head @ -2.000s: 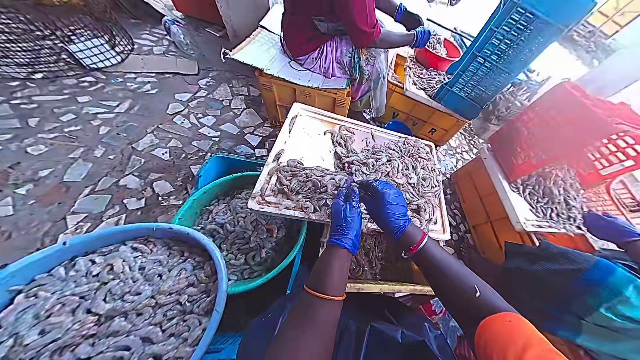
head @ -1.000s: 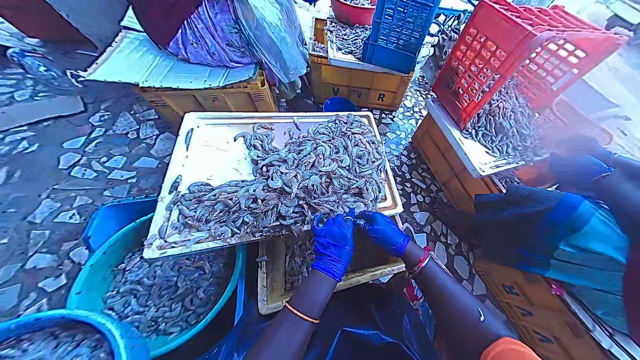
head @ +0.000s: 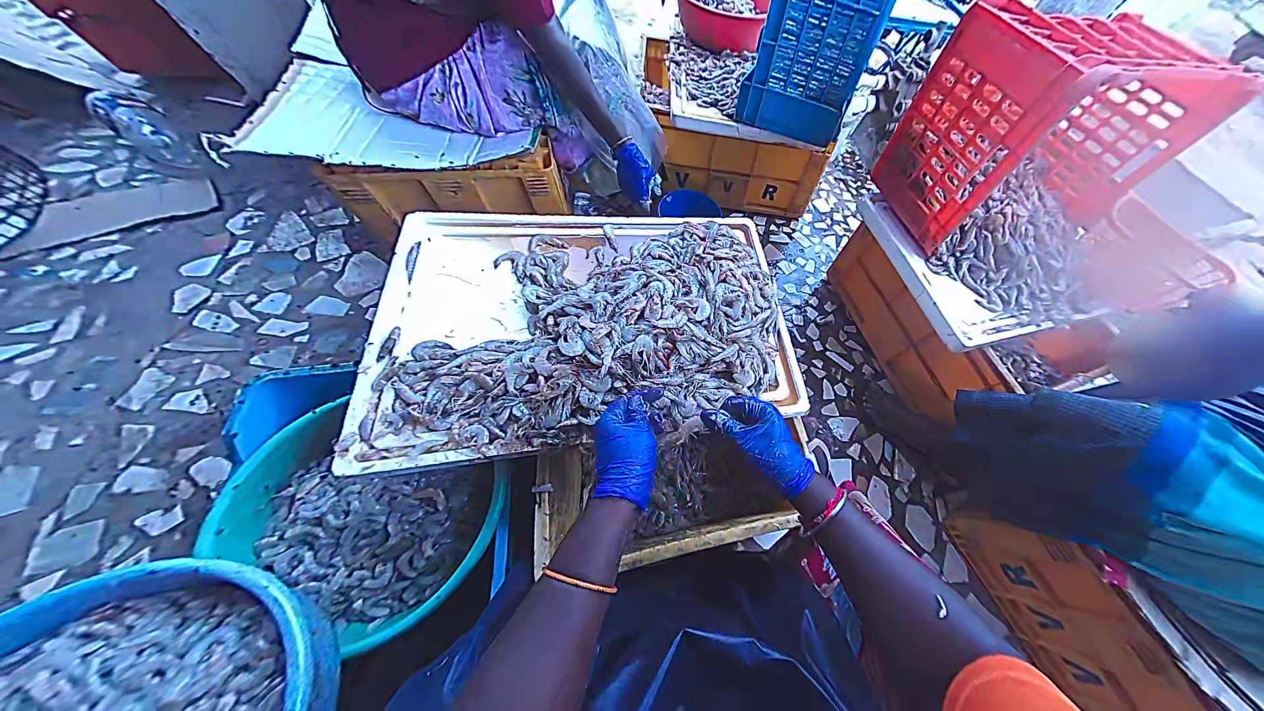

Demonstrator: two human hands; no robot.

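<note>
A heap of raw shrimp (head: 632,326) covers much of a white tray (head: 459,296), which rests on a crate below. My left hand (head: 628,449), in a blue glove, is at the tray's near edge against the shrimp; whether it holds one is not clear. Just to its right, my right hand (head: 765,444), gloved the same, has its thumb and fingertips close together at the heap's edge; what lies between them is too small to tell. Beneath both hands, the open crate (head: 691,541) contains shrimp heads and shell scraps.
A green tub (head: 237,504) of shrimp and a blue tub (head: 311,632) of shrimp stand at left. A red crate (head: 948,128) tips shrimp onto another tray at right, beside a co-worker's sleeve (head: 1205,474). Another gloved person sits ahead by a blue crate (head: 820,59).
The seated person's gloved hand ahead, near the red bowl in the oldest frame, is now lower, by the small blue container. My hands remain at the tray's near edge. The view has shifted.
</note>
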